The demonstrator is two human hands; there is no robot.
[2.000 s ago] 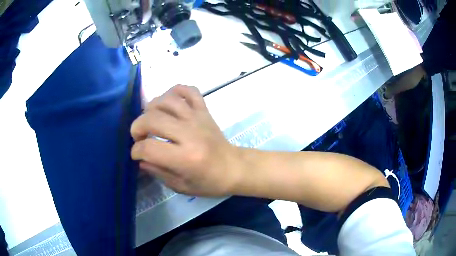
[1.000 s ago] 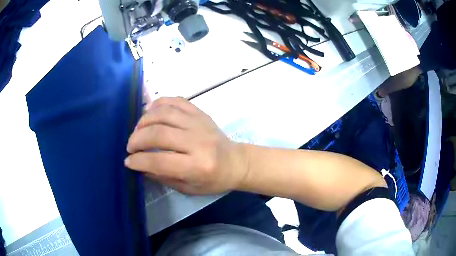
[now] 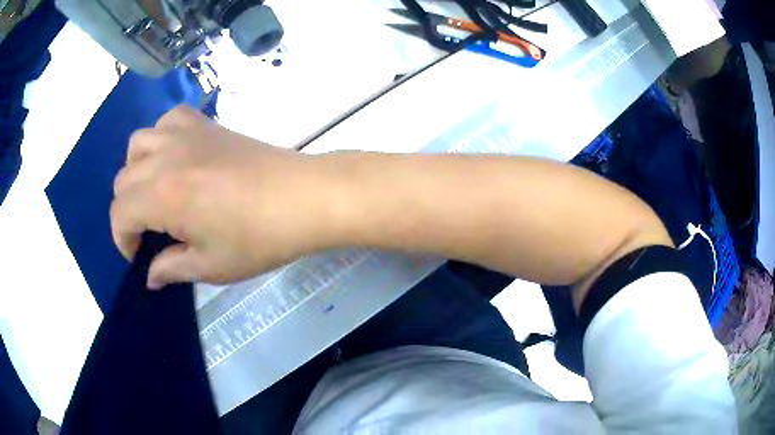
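Observation:
A navy fabric panel [image 3: 81, 187] lies on the white table, its top end at the presser foot [image 3: 204, 78] of the sewing machine [image 3: 136, 34]. My right hand [image 3: 200, 195] is over the panel, thumb and fingers pinching a much darker, nearly black stretch of cloth [image 3: 144, 365] that hangs down to the bottom edge. Whether this is the same panel folded or another piece, I cannot tell. My hand hides most of the panel's right edge. My left hand is not in view.
Orange and blue snips [image 3: 501, 42] lie among black strips at the top. A dark bar [image 3: 583, 14] and white paper [image 3: 684, 21] are at the upper right. A ruler scale [image 3: 263, 314] runs along the table's front. Another person's forearm shows beyond the paper.
My right hand has moved left and slightly up, from the panel's right edge to over it, and now grips dark cloth. The view has shifted, so the machine and snips sit higher.

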